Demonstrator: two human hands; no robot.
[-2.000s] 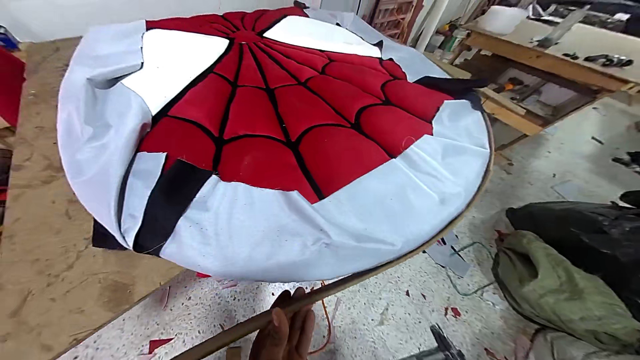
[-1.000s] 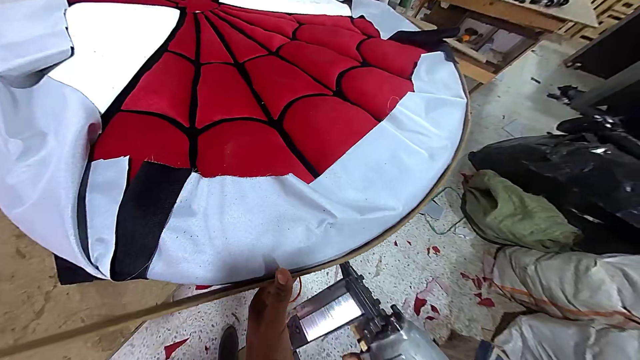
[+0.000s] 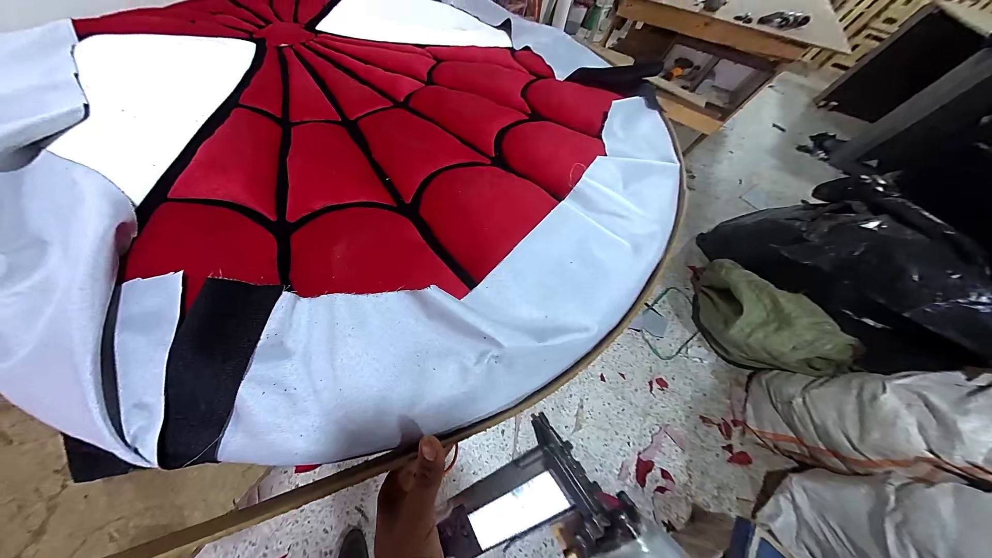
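A large padded panel of red fabric (image 3: 349, 256) with black web lines and white eye shapes lies across the view, ringed by loose white cloth (image 3: 372, 372). Along its curved rim runs a thin wooden edge strip (image 3: 333, 480), which continues as a straight length to the lower left. My left hand (image 3: 411, 504) grips this strip at the near edge, thumb on top. Just right of it is a pneumatic stapler or nailer (image 3: 558, 488), its nose close under the rim. My right hand (image 3: 570, 539) shows only as a sliver behind the tool, apparently holding it.
Black plastic bags (image 3: 868, 263), a green cloth bundle (image 3: 767, 318) and whitish sacks (image 3: 876, 426) lie on the floor at right. Red scraps (image 3: 647, 469) and a green cord (image 3: 666, 353) are on the speckled floor. A wooden workbench (image 3: 721, 31) stands at the back.
The stapler or nailer, only partly seen at the bottom edge two seconds ago, has come up beside my left hand. My left hand's thumb now lies on the rim. The view has shifted.
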